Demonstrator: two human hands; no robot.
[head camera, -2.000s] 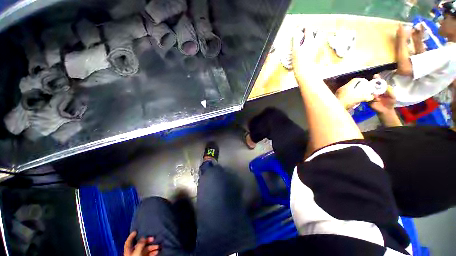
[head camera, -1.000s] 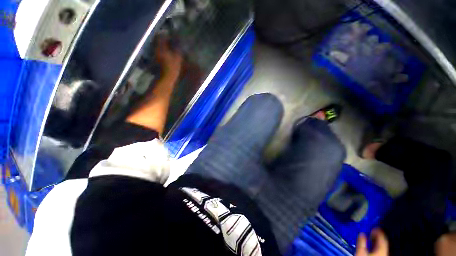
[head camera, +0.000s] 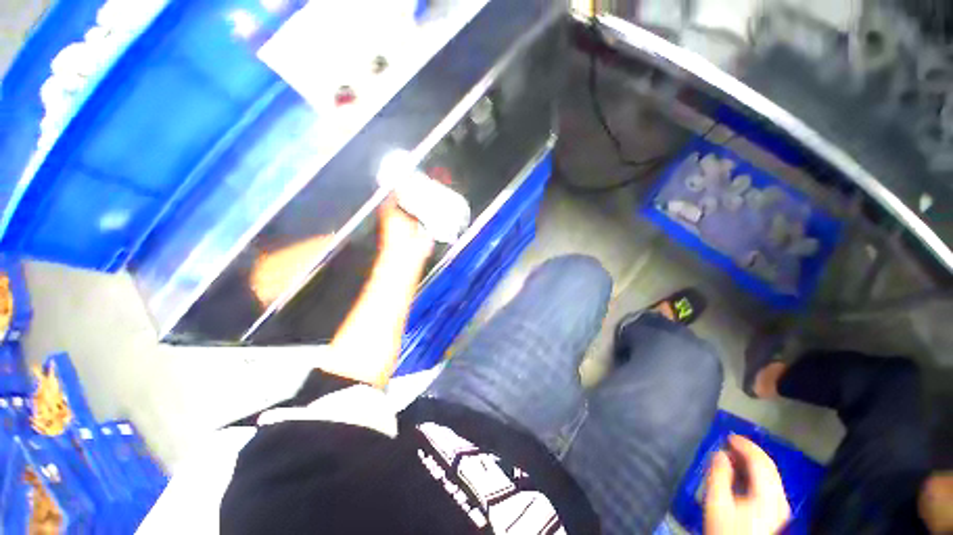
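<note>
My left hand (head camera: 405, 219) is at the dark metal-edged trough (head camera: 355, 256) on the left. It is closed around a white fitting body (head camera: 439, 207), whose wider end shows bright at the trough's edge. The fingers are partly hidden behind the fitting. My right hand (head camera: 744, 489) is low at the right, beside my right knee and above a blue stool. Its fingers are curled, with a dark spot between them; whether it holds anything cannot be told.
A large blue bin (head camera: 157, 178) with white parts stands at the left, beside a white control box (head camera: 334, 52). A blue floor crate (head camera: 742, 214) holds pale parts. Blue crates (head camera: 78, 460) stand lower left. Another trough (head camera: 794, 125) is upper right. A neighbour's dark leg (head camera: 862, 392) is at right.
The view has turned from the neighbour's bench to the left trough. My left hand, blurred and low in the trough earlier, is now raised with a white fitting body. My right hand shows more fully.
</note>
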